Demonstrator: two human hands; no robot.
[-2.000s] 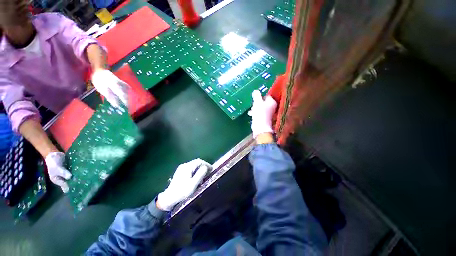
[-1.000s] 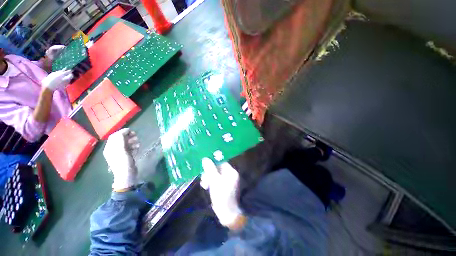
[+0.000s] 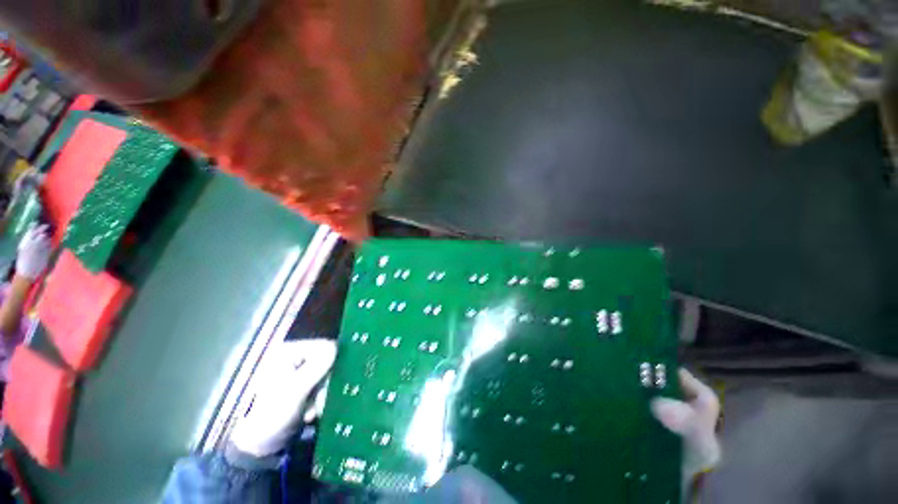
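Observation:
A large green circuit board (image 3: 532,394) with rows of small white marks lies in front of me, its far edge at the front edge of the dark booth surface (image 3: 591,177). My right hand (image 3: 691,421), in a white glove, grips the board's right edge with the thumb on top. My left hand (image 3: 286,394), also gloved, is at the board's left edge; its fingers are partly hidden and blurred, with some behind the board.
A worn red curtain flap (image 3: 315,108) hangs at the upper left. A wrapped nozzle (image 3: 827,84) lies at the upper right. The green conveyor (image 3: 207,276) on the left carries red pads (image 3: 81,310) and another board (image 3: 123,197). Another person's gloved hand (image 3: 34,251) is at the far left.
The view has turned right towards the booth. The board has moved off the conveyor to the booth's front edge. My left hand has come to its left edge, my right hand to its right edge.

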